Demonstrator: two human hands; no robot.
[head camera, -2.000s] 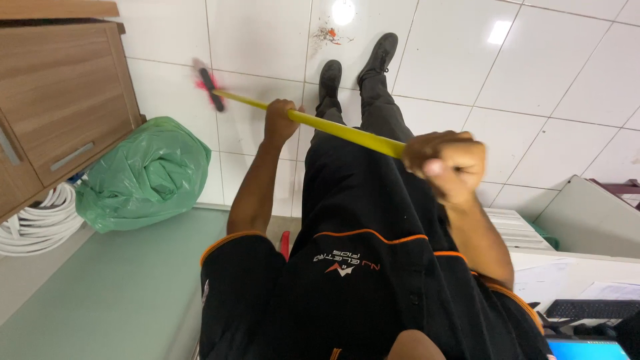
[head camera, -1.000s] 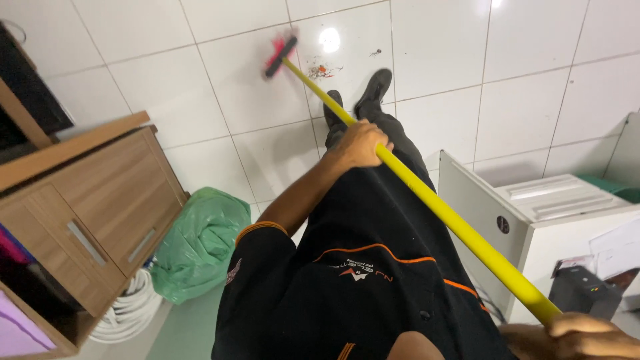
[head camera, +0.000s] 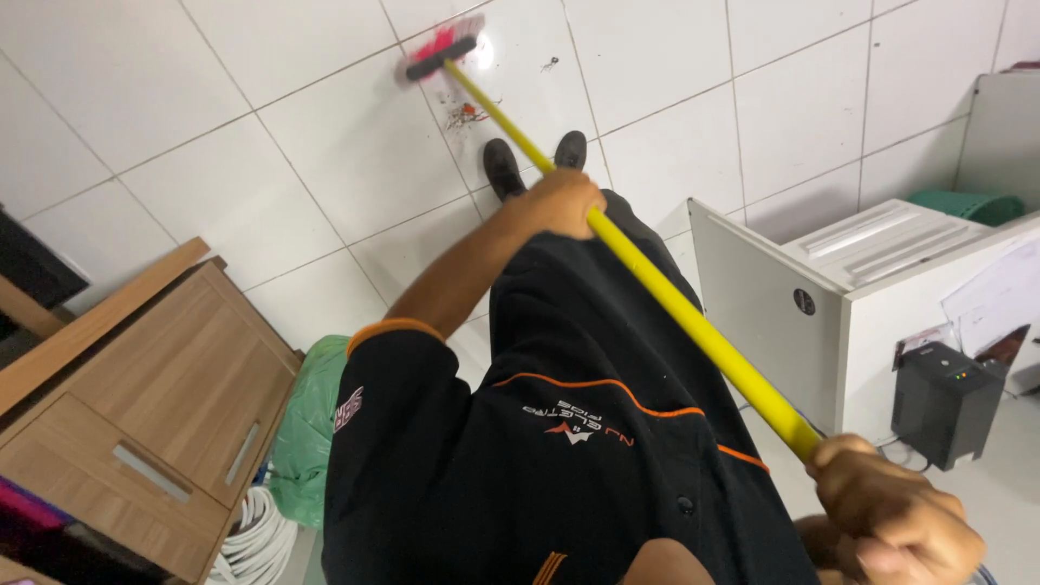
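Note:
A broom with a yellow handle (head camera: 691, 317) crosses the view from upper left to lower right. My left hand (head camera: 565, 203) is closed around the handle's middle, in front of my dark trousers. At the lower right, my right hand (head camera: 894, 508) grips the handle's top end. The broom's dark head with pink bristles (head camera: 443, 55), somewhat blurred, is at the white tiled floor beyond my shoes. A small pile of dark and orange debris (head camera: 467, 114) lies between the broom head and my shoes, left of the handle. A smaller dark bit (head camera: 552, 62) lies right of the head.
A wooden cabinet (head camera: 179, 390) stands at the left, with a green plastic bag (head camera: 313, 439) and coiled white cable (head camera: 264, 540) beside it. To the right are a white desk panel (head camera: 772, 309), a black power unit (head camera: 946, 402) and a green basket (head camera: 967, 207). My black shoes (head camera: 502, 166) are near the debris.
The broom head has moved from left of the debris to beyond it. My right hand has moved away from my body to the lower right. Both hands have stayed on the handle.

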